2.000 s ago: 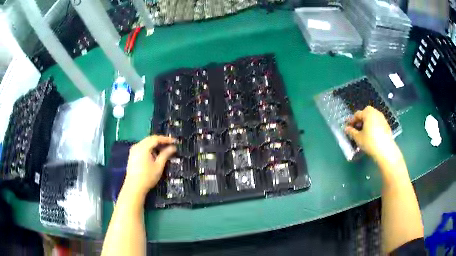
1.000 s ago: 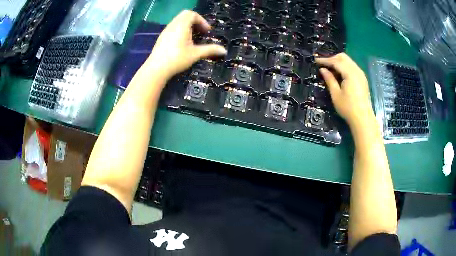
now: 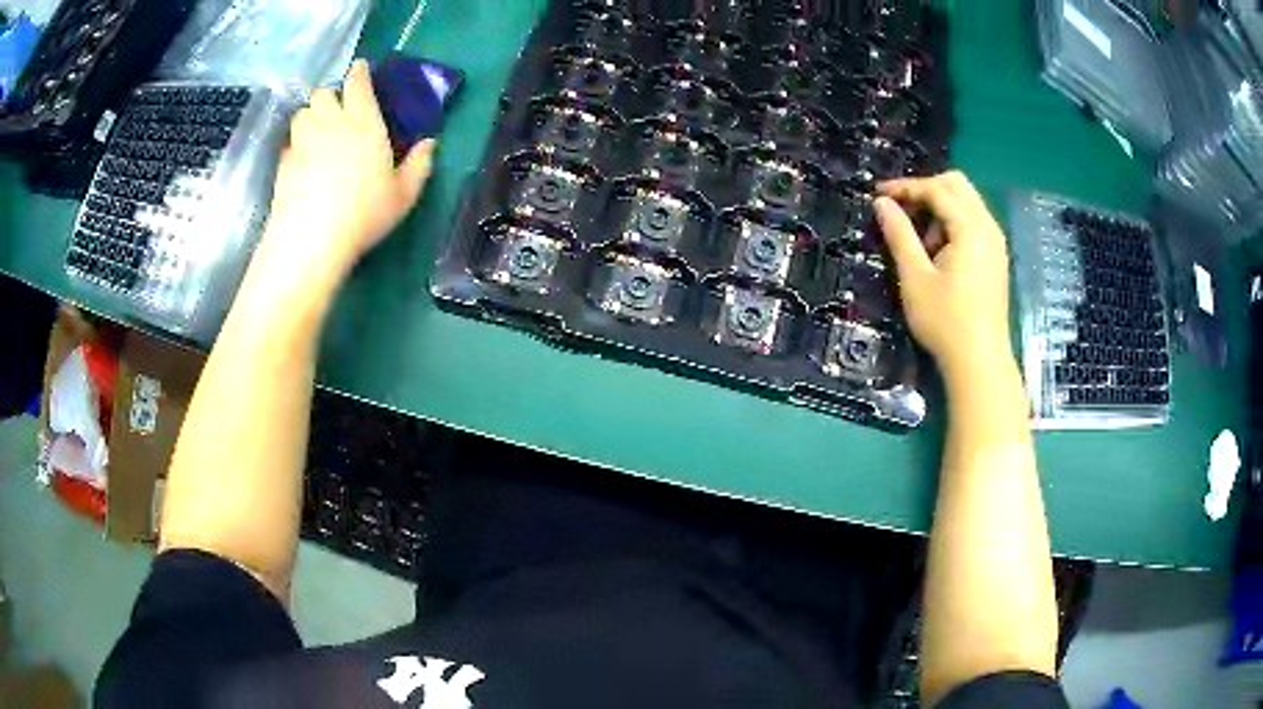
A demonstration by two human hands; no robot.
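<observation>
The glossy black tray (image 3: 610,333) lies in front of me, with squarish modules with round centres (image 3: 639,287) in its pockets. My left hand (image 3: 346,173) is left of the tray, with fingers and thumb around a dark purple-glossed smartphone (image 3: 416,100); the palm hides part of it. My right hand (image 3: 949,263) is over the tray's right edge, thumb and index finger close together at a right-column pocket. Whether a small part is between them is not clear. A clear parts tray (image 3: 1042,326) with rows of small black parts lies right of that hand.
Another clear tray of black parts (image 3: 159,187) lies at left, beside clear plastic film (image 3: 263,39). Black trays (image 3: 83,69) are at upper left. Clear boxes (image 3: 1108,69) are at upper right, with a white wipe (image 3: 1222,474) below. An open cardboard box (image 3: 139,416) stands below the bench.
My left hand has left the black tray and moved left to the smartphone, which has shifted away from the bench's front edge. My right hand stays at the tray's right column, its fingertips slightly lower.
</observation>
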